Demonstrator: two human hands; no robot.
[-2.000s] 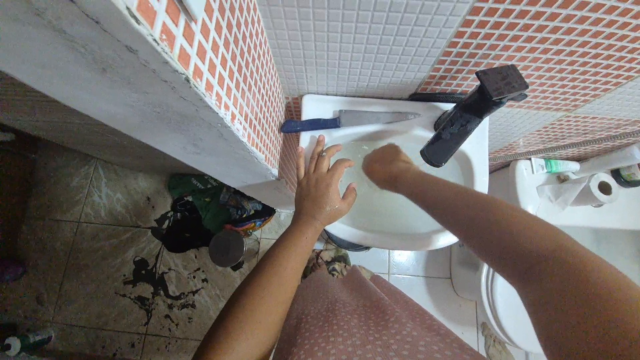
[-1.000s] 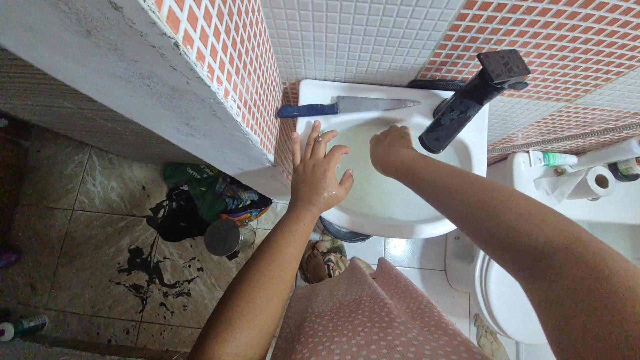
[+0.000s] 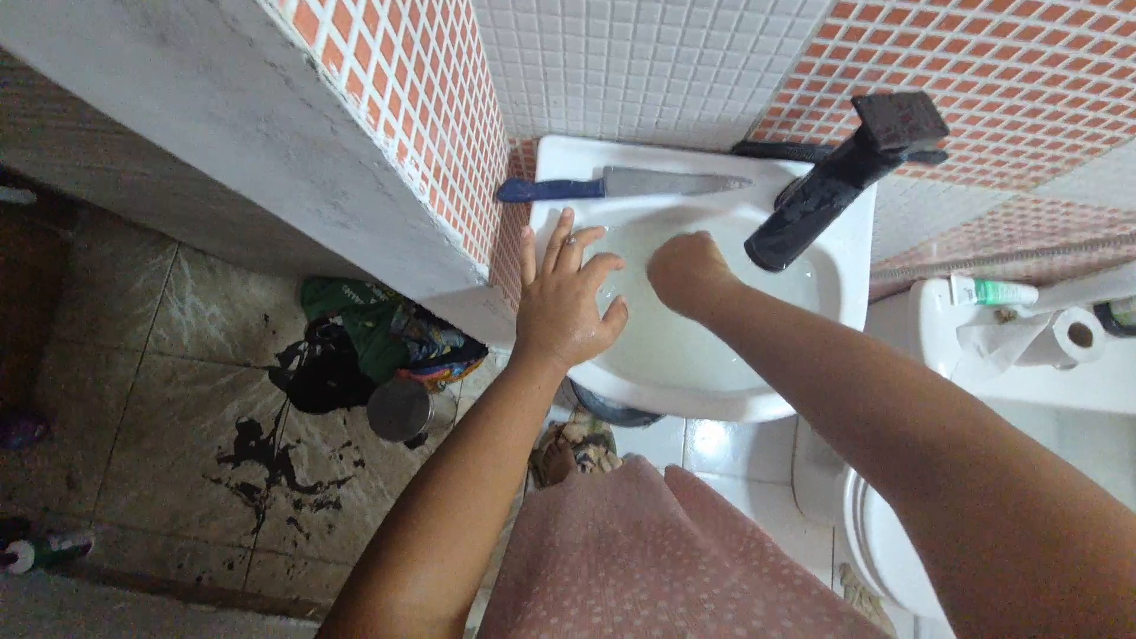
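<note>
A white washbasin (image 3: 825, 355) holds cloudy water. My left hand (image 3: 572, 297) rests over the basin's left rim with its fingers spread, a ring on one finger, and nothing in its grasp. My right hand (image 3: 692, 271) is lowered into the basin at the water, its fingers curled and partly hidden, so whether it holds anything cannot be told. Along the basin's back ledge lies a kitchen knife with a blue handle (image 3: 555, 190), its blade pointing right. A black faucet (image 3: 803, 209) rises at the back right, its spout over the bowl, to the right of my right hand.
A tiled wall (image 3: 621, 71) stands behind the basin and a partition (image 3: 266, 142) at its left. Dark and green cloths (image 3: 364, 337) and a metal container (image 3: 399, 410) are on the wet-stained floor. At right are a toilet (image 3: 865, 532), a toilet roll (image 3: 1069, 337) and a tube (image 3: 994, 291).
My right hand has shifted slightly within the basin. My left hand stays spread at the left rim, and the knife has not moved on the ledge.
</note>
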